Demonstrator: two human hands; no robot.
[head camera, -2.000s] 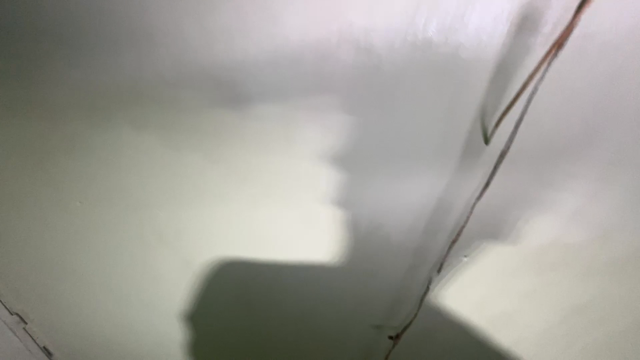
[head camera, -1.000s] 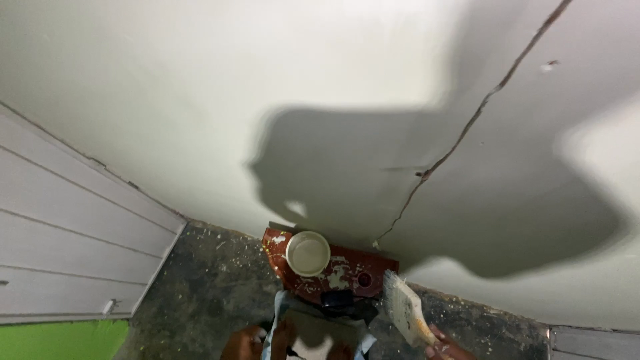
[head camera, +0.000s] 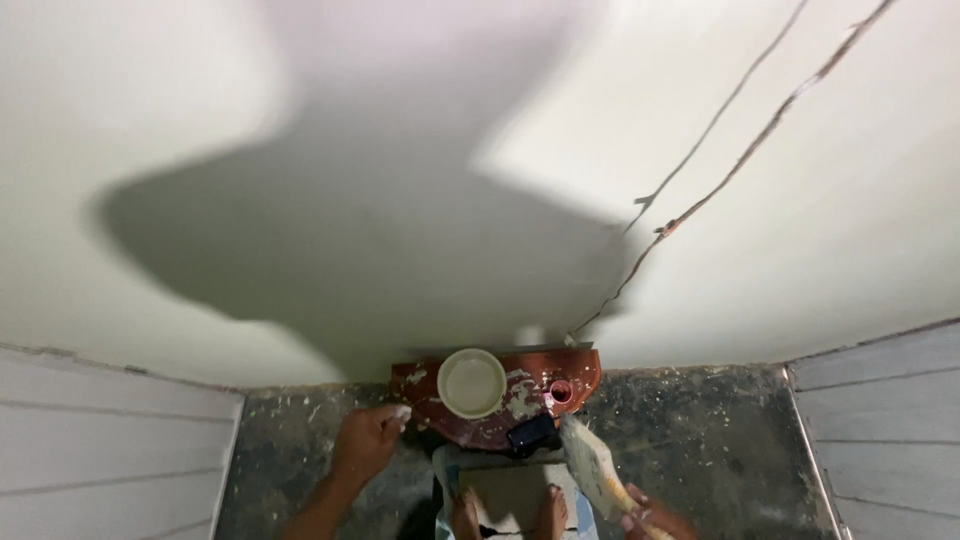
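My right hand (head camera: 651, 514), at the bottom right of the head view, is closed on the handle of a wide paintbrush (head camera: 596, 461) whose bristles point up and left. Left of the stand, my left hand (head camera: 367, 442) has its fingers drawn together, with something small and white at the fingertips; whether it is a held thing or paint cannot be told. Between the hands, a round pale tub (head camera: 472, 383) with whitish contents stands on a paint-spattered red-brown stand (head camera: 431, 420). A small pink cup (head camera: 560, 391) and a black device (head camera: 532, 432) are to its right.
A white wall (head camera: 787, 262) with a long, branching brown cable or crack (head camera: 750, 152) rises ahead, crossed by a large shadow. My bare feet stand on a pale platform (head camera: 517, 487) above the speckled dark floor (head camera: 697, 442). Panelled surfaces (head camera: 112, 450) flank both sides.
My left hand has come up beside the stand from the bottom of the view. The brush stays in my right hand. The shadow on the wall has changed shape, and the view has shifted.
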